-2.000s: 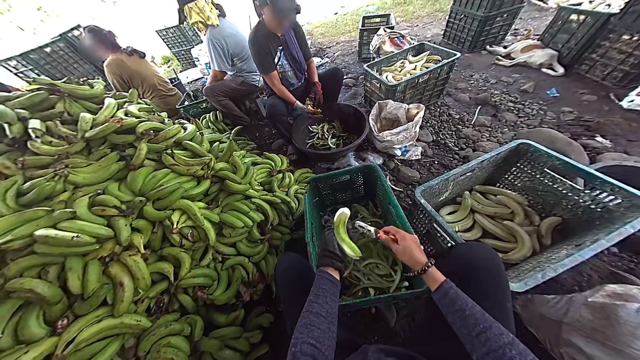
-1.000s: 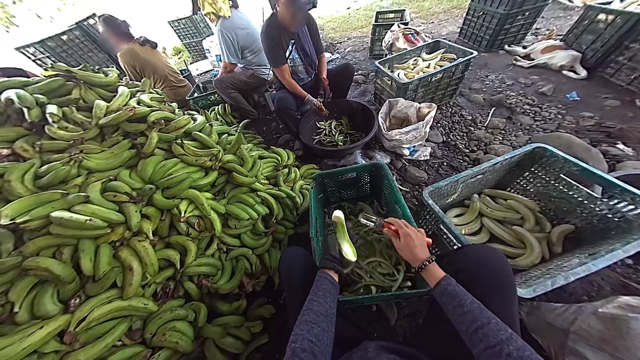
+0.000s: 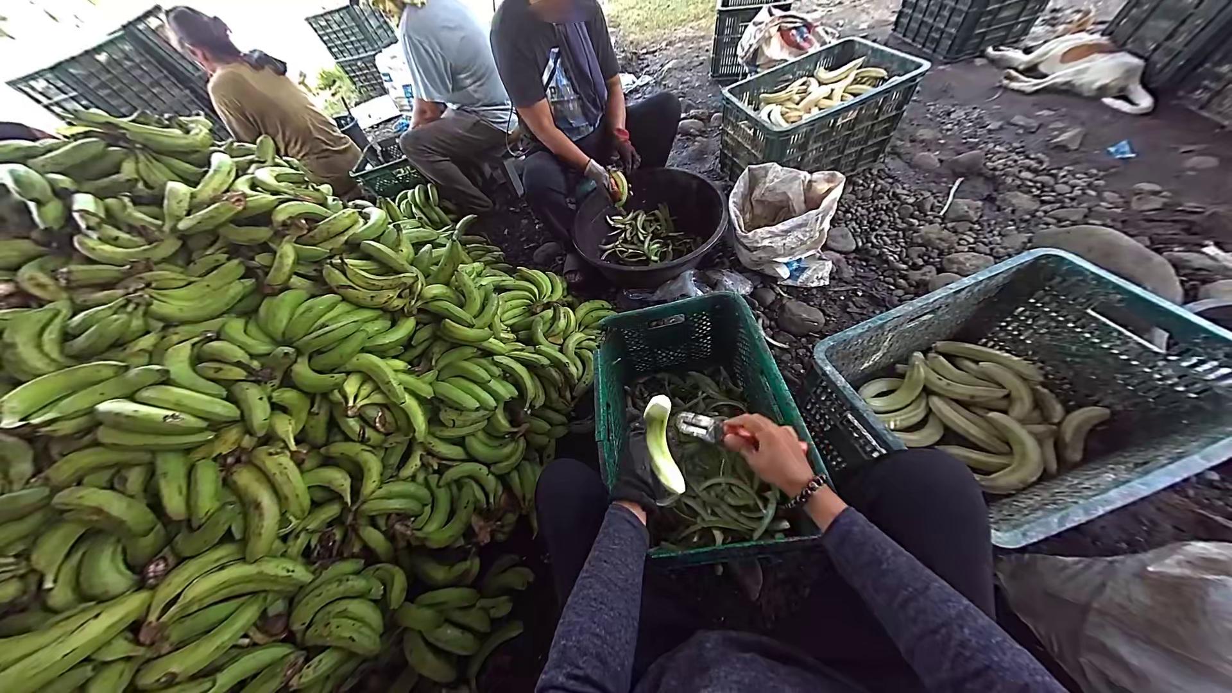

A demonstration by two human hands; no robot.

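Observation:
My left hand (image 3: 636, 470), in a dark glove, holds a partly peeled green banana or plantain (image 3: 662, 445) upright, its pale flesh showing. Just to its right, my right hand (image 3: 773, 454) is bare and grips a peeler (image 3: 701, 427) with a reddish handle and a metal head; a small gap separates it from the fruit. Both hands are over a green plastic crate (image 3: 608, 385) between my knees, with green peel strips (image 3: 722, 505) inside. To the right, a larger green crate (image 3: 1054, 531) holds several peeled fruits (image 3: 1001, 423).
A large heap of green bananas or plantains (image 3: 289, 327) fills the left. Ahead, a person (image 3: 577, 106) works over a black tub (image 3: 707, 241), beside a white sack (image 3: 782, 212) and a crate of peeled fruit (image 3: 828, 125). Two more people sit behind the heap. A dog (image 3: 1078, 69) lies on stony ground.
The peeler in my right hand has shifted slightly relative to the fruit. My left hand keeps hold of the fruit throughout. The person at the black tub now holds a fruit above it.

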